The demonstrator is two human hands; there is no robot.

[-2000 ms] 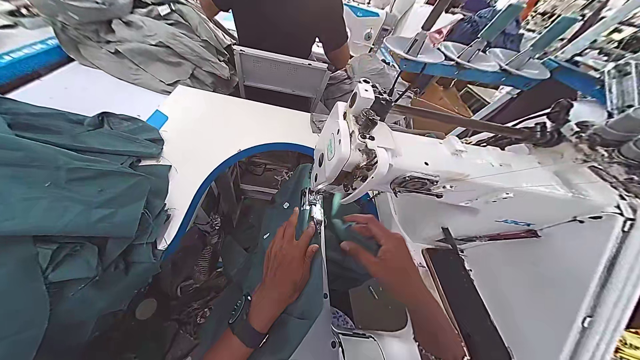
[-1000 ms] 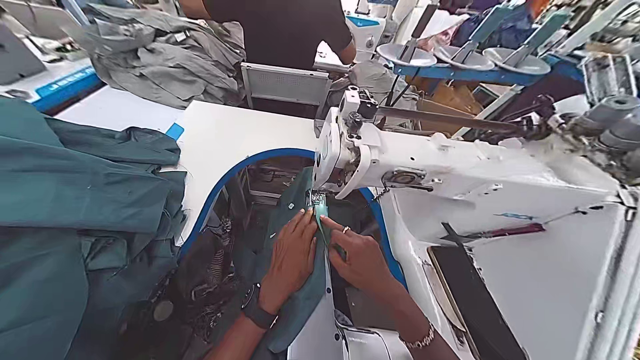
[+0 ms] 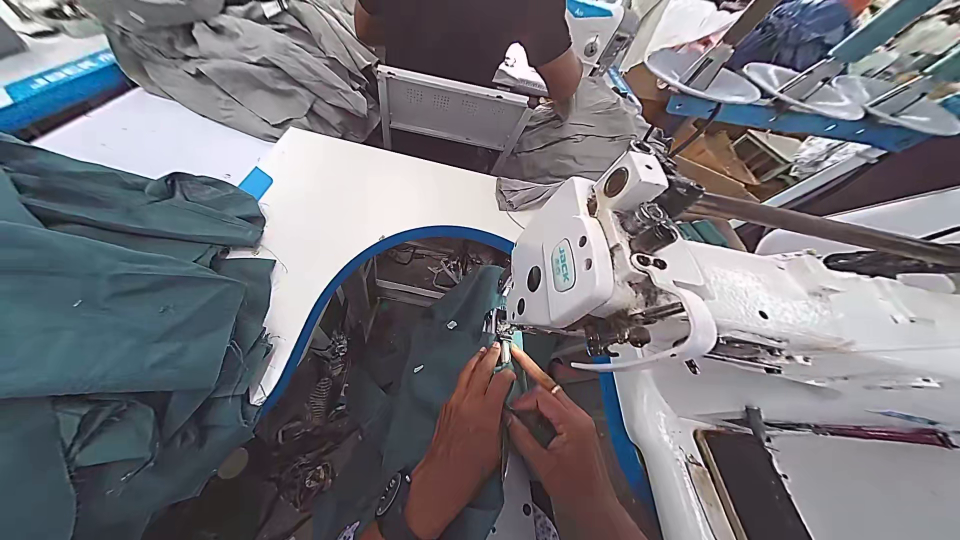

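Note:
A white Jack sewing machine (image 3: pixel 562 262) reaches in from the right, its presser foot (image 3: pixel 505 334) down near the dark green fabric (image 3: pixel 435 360) that hangs over the narrow machine arm. My left hand (image 3: pixel 465 427) lies flat on this fabric, fingertips just in front of the presser foot, a watch on the wrist. Close on its right, my right hand (image 3: pixel 559 435) has its index finger extended to the foot; thumb and other fingers are bent at the fabric edge. Whether they pinch it is hard to see.
Green fabric pieces (image 3: pixel 120 300) are heaped on the left. A white table (image 3: pixel 360 180) with a blue curved edge lies ahead. Beyond it a person (image 3: pixel 465 37) sits by a metal chair back (image 3: pixel 454 109) and grey cloth (image 3: pixel 255 60). A phone-like dark object (image 3: pixel 754 484) lies at right.
My right hand, spread apart from the fabric two seconds ago, has come in beside my left hand at the presser foot. The left hand stays on the fabric.

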